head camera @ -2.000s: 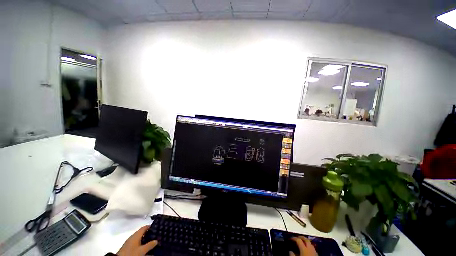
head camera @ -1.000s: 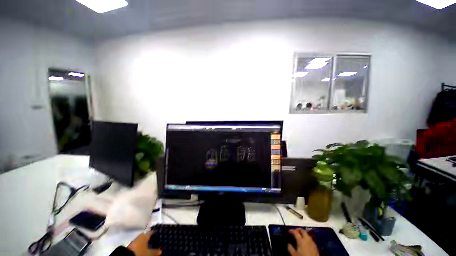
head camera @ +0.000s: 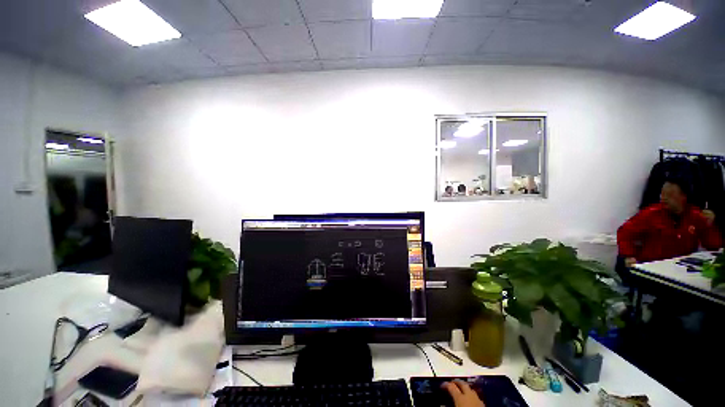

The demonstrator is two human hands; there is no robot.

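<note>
The monitor [head camera: 330,274] shows a black screen with small white pattern outlines and an orange tool strip at its right. The black keyboard [head camera: 318,394] lies below it, cut off by the bottom edge. My right hand [head camera: 463,393] rests on the dark mouse pad [head camera: 505,391], right of the keyboard, partly cut off. The mouse is hidden, so I cannot tell what the hand holds. My left hand is out of the picture.
A blank monitor [head camera: 149,269], white cloth [head camera: 179,350] and phone [head camera: 109,381] are at left. A yellow-green bottle [head camera: 486,326], plant [head camera: 556,286], pens [head camera: 568,375] and tape measure [head camera: 535,378] are at right. A person in red [head camera: 668,230] sits at another desk, far right.
The view has tilted up and turned right. My left hand has dropped out of the picture. The person in red now shows fully. The outlines on screen sit slightly differently.
</note>
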